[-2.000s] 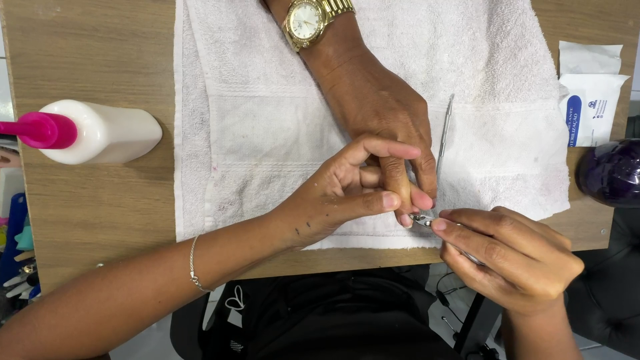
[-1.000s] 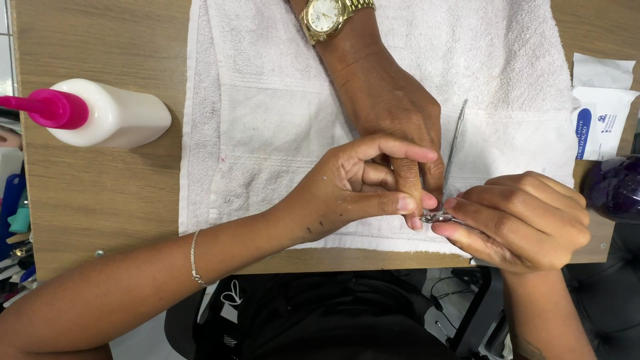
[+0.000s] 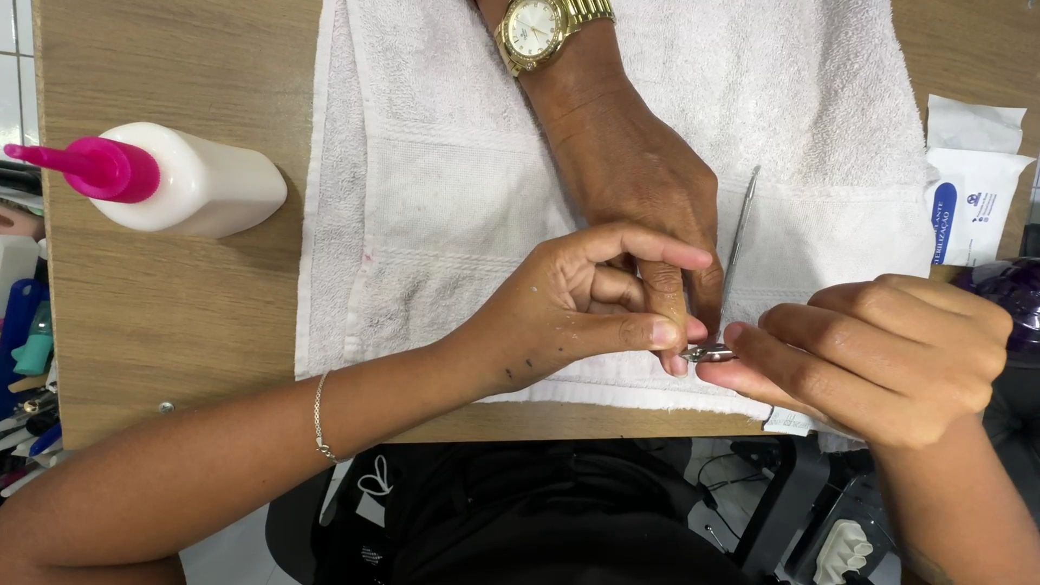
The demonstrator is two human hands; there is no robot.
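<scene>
My left hand [image 3: 585, 301] holds a finger [image 3: 665, 296] of another person's hand [image 3: 650, 162] between thumb and fingers. That hand lies palm down on a white towel [image 3: 447, 187], a gold wristwatch [image 3: 534, 31] at its wrist. My right hand [image 3: 877, 349] is closed around metal cuticle nippers [image 3: 708, 353], most of which my fingers hide. The nippers' tip is at the held finger, beside the nail; whether the jaws are apart is too small to tell. A thin metal manicure tool [image 3: 739, 244] lies on the towel, just right of the other person's hand.
A white bottle [image 3: 219, 183] with a pink nozzle stands on the wooden table [image 3: 179, 325] at left. Paper pouches [image 3: 971, 203] and a dark purple round object [image 3: 1007, 296] are at right. Pens and assorted items [image 3: 32, 357] crowd beyond the table's left edge.
Compared with two seconds ago, my right hand has turned, its knuckles now higher and its fingers more tightly curled around the nippers. My left hand keeps its hold on the finger.
</scene>
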